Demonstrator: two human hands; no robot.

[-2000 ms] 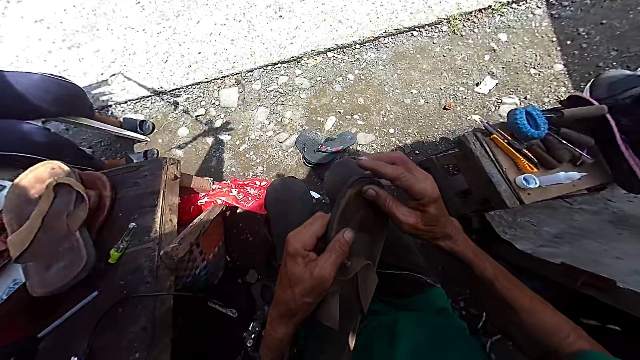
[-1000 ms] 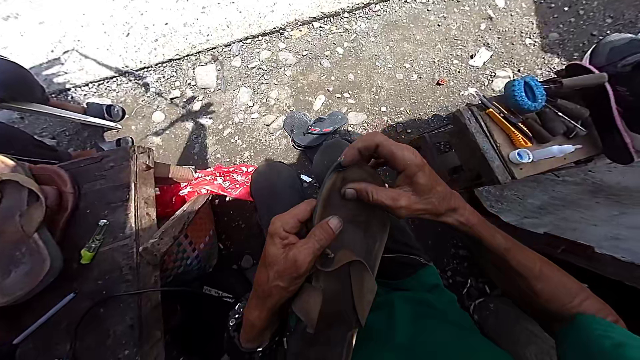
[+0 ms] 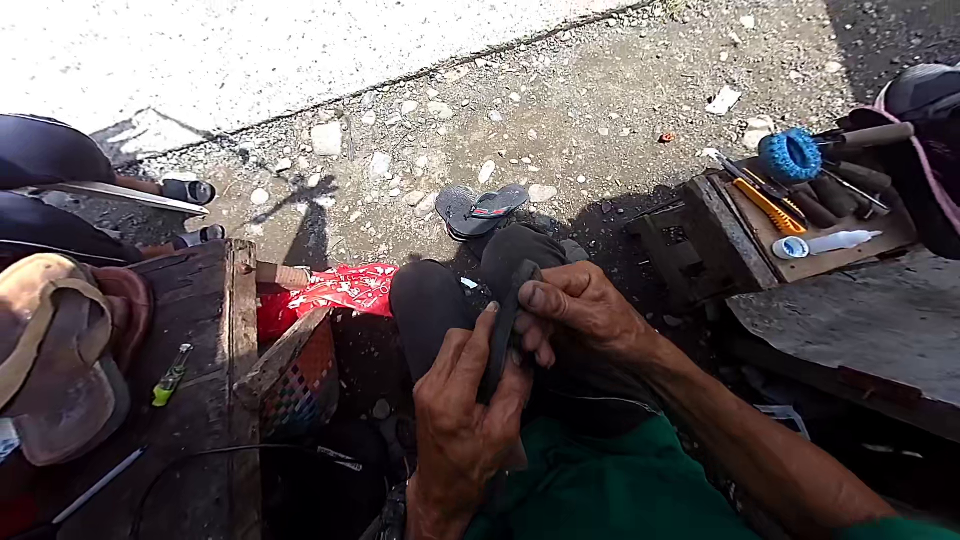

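Note:
A dark sandal [image 3: 501, 330], turned on edge so that its sole's side faces up, is held over my lap. My left hand [image 3: 469, 409] grips its near part, fingers along one side and thumb on the other. My right hand [image 3: 577, 307] pinches the far end between thumb and fingers. The sandal's strap is mostly hidden by my hands. Beyond my knees, a pair of dark flip-flops [image 3: 480, 210] lies on the gravel.
Right, a wooden box [image 3: 739, 232] bears an orange utility knife [image 3: 769, 206], a blue ring-shaped roll [image 3: 790, 155] and a small white bottle [image 3: 844, 240]. Left, a wooden bench [image 3: 195, 427] holds brown sandals [image 3: 67, 367], a green-handled tool [image 3: 172, 376] and a pen. Another person's legs [image 3: 52, 169] are beyond.
The sandal has been tipped from showing its broad top face to standing on edge. Both hands have shifted their hold along it.

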